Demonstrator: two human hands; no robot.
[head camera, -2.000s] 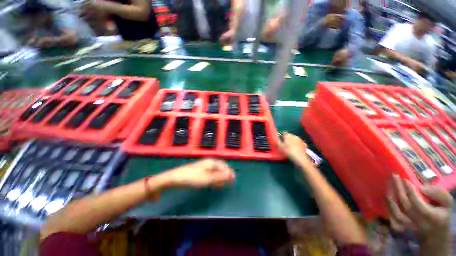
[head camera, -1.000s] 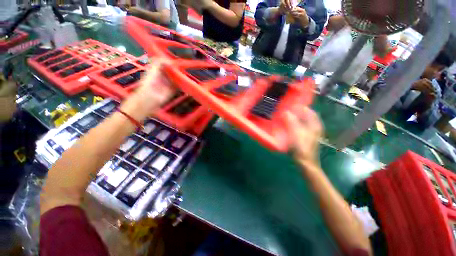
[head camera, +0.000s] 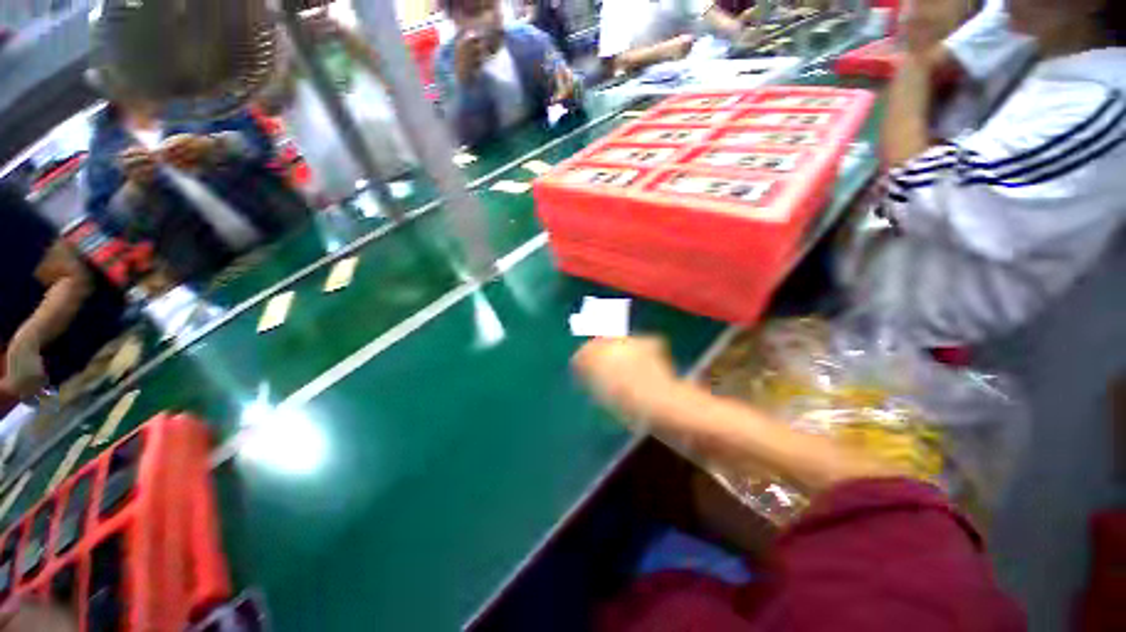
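My right hand (head camera: 627, 373) is blurred over the green bench, beside the near edge of a small white wipe (head camera: 603, 317). Its fingers look curled, but I cannot tell whether they hold anything. A red-orange foam tray (head camera: 185, 519) with black phones in its pockets is cut off at the lower left. A skin-coloured blur, possibly my left hand (head camera: 37, 620), shows at the tray's bottom corner. Its fingers and grip cannot be made out.
Stacked red-orange foam trays (head camera: 667, 253) with pale handsets stand beyond the wipe. A clear plastic bag (head camera: 864, 420) with yellow waste hangs by the bench edge. A person in a white striped sleeve (head camera: 988, 198) is at right. Pale flat pieces (head camera: 277, 311) lie along the line.
The view has swung right. My right hand has let go of the tilted foam tray that both hands held and has moved beside the wipe. The lens tray has left view except perhaps a corner.
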